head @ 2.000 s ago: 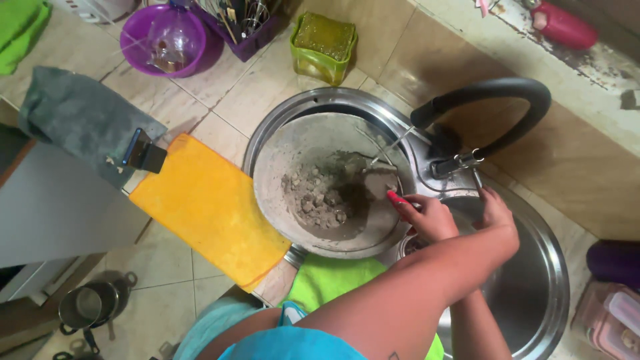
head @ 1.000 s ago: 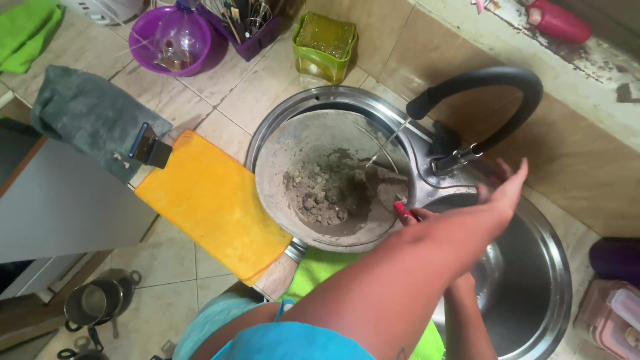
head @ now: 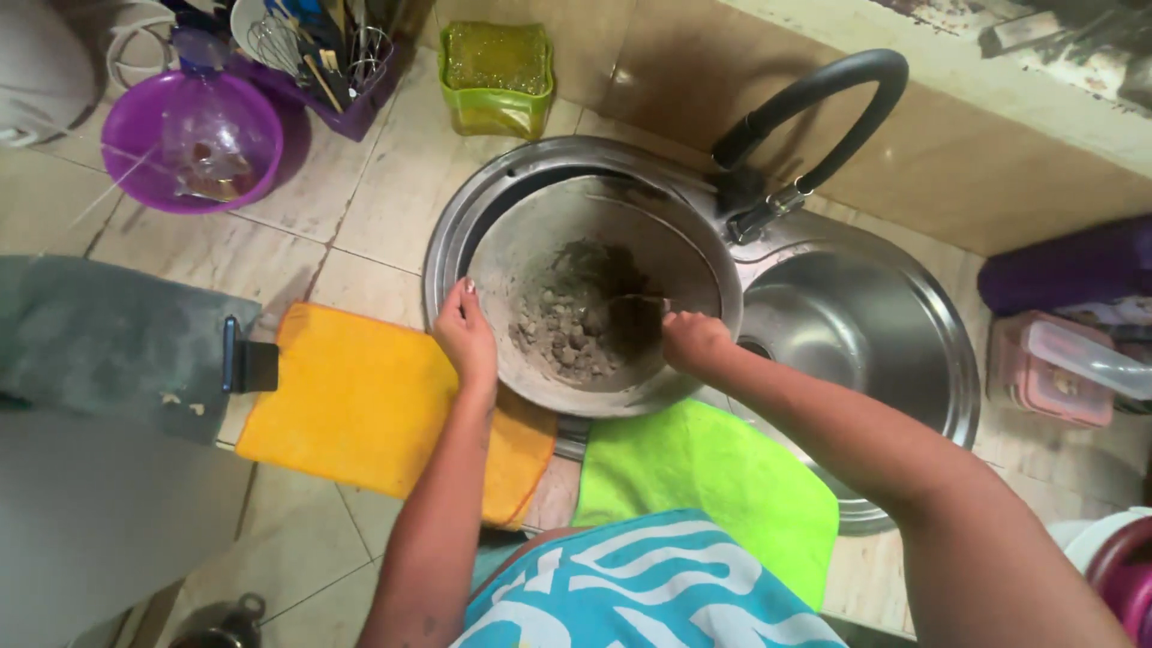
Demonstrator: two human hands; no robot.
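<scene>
A wide metal bowl (head: 504, 238) rests over the left basin of the steel sink, with grey-brown lumpy, crumbly material (head: 567, 333) in its bottom. At the bowl's left rim, my left hand (head: 465, 333) grips the edge with the thumb and fingers. My right hand (head: 697, 342) is closed in a fist over the bowl's right side, around the handle of a utensil (head: 643, 299). The utensil's far end lies in the dark, wet-looking part of the material, so its shape is hard to tell.
Behind the sink rises a black flexible faucet (head: 855, 67). A yellow cloth (head: 360, 405) lies left, a lime-green cloth (head: 702, 477) in front. A green sponge holder (head: 497, 103), a purple basin (head: 117, 148) and a phone-like device on a holder (head: 247, 360) stand around; plastic containers (head: 1048, 369) sit right.
Both hands were at the right, by the faucet and right basin. My left hand is now on the bowl's left rim, my right over its right side. The faucet spout no longer reaches over the bowl.
</scene>
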